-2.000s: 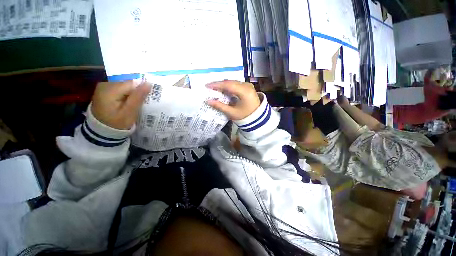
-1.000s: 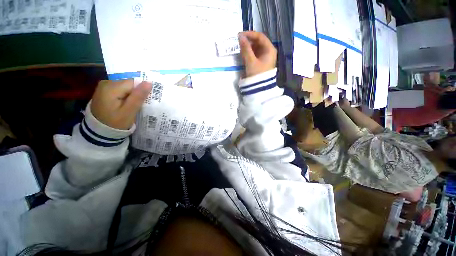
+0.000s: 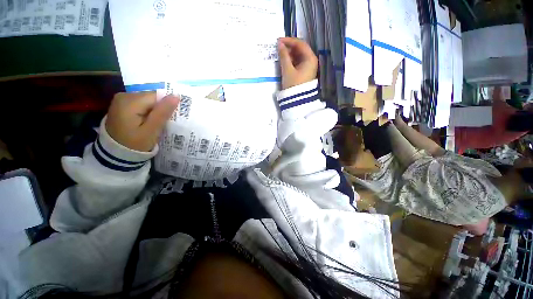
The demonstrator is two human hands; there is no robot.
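Observation:
A white flat box blank (image 3: 201, 44) with a blue stripe lies in front of me. My left hand (image 3: 139, 120) pinches the upper left of a barcode label sheet (image 3: 201, 143), which curves over the blank's near part. The sheet's lower rows carry print and its upper right part is blank. My right hand (image 3: 298, 61) is at the blank's right edge, above the blue stripe, thumb and fingertips close together. A small barcode label (image 3: 269, 52) lies at its fingertips on the blank. Whether the fingers still grip it is hard to tell.
A stack of box blanks (image 3: 394, 35) with brown tabs stands at the right. Spare label sheets (image 3: 49, 16) lie on the green bench (image 3: 55, 57) at upper left. Another person in a patterned garment (image 3: 450, 187) is at the right. White racks (image 3: 485, 257) show at lower right.
My right hand has moved from the label sheet up to the blank's right edge with a small label, which now appears flat on the blank. My left hand has stayed on the sheet.

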